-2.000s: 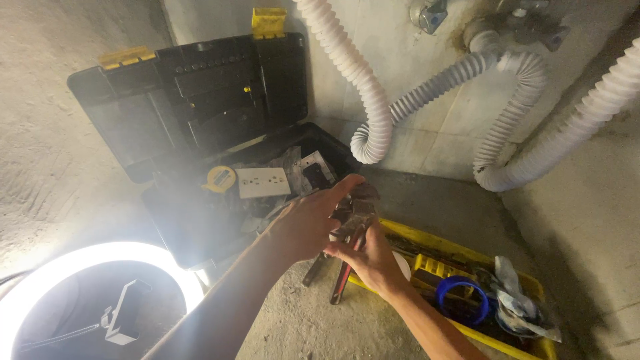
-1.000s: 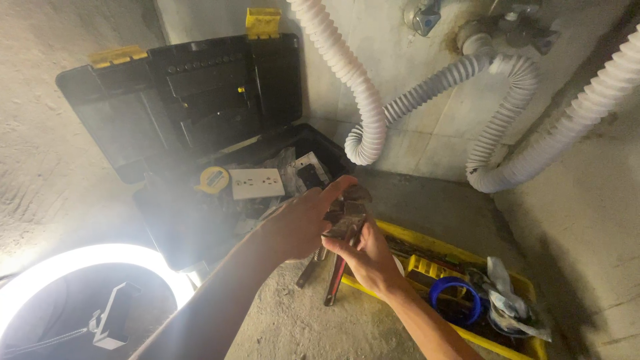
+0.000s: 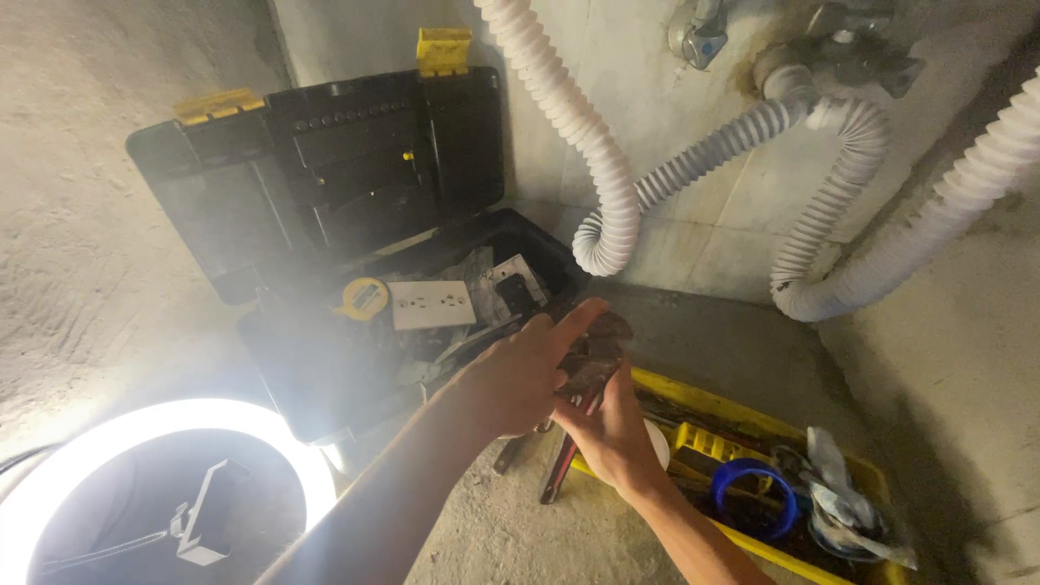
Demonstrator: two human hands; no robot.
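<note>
In the middle of the head view, both hands are on rusty metal tools with long handles, one edged in red, which look like wrenches (image 3: 591, 357). My right hand (image 3: 609, 435) is closed round them just below their heads, with the handles pointing down toward the floor. My left hand (image 3: 528, 374) lies against the heads from the left, its index finger stretched along the top; its grip is partly hidden. Behind my left hand is an open black toolbox (image 3: 532, 223) holding a white socket faceplate (image 3: 433, 305), a yellow tape measure (image 3: 365, 298) and a second plate (image 3: 520, 284).
A yellow tray (image 3: 699, 398) with a blue ring (image 3: 754, 497) and plastic bags (image 3: 841, 496) lies on the right. White corrugated hoses (image 3: 569, 106) hang from above and run to wall fittings (image 3: 780, 69). A lit ring light (image 3: 195, 414) stands at lower left.
Both hands stay together on the tools, with only slight shifts of the fingers. Nothing has plainly been taken up or let go.
</note>
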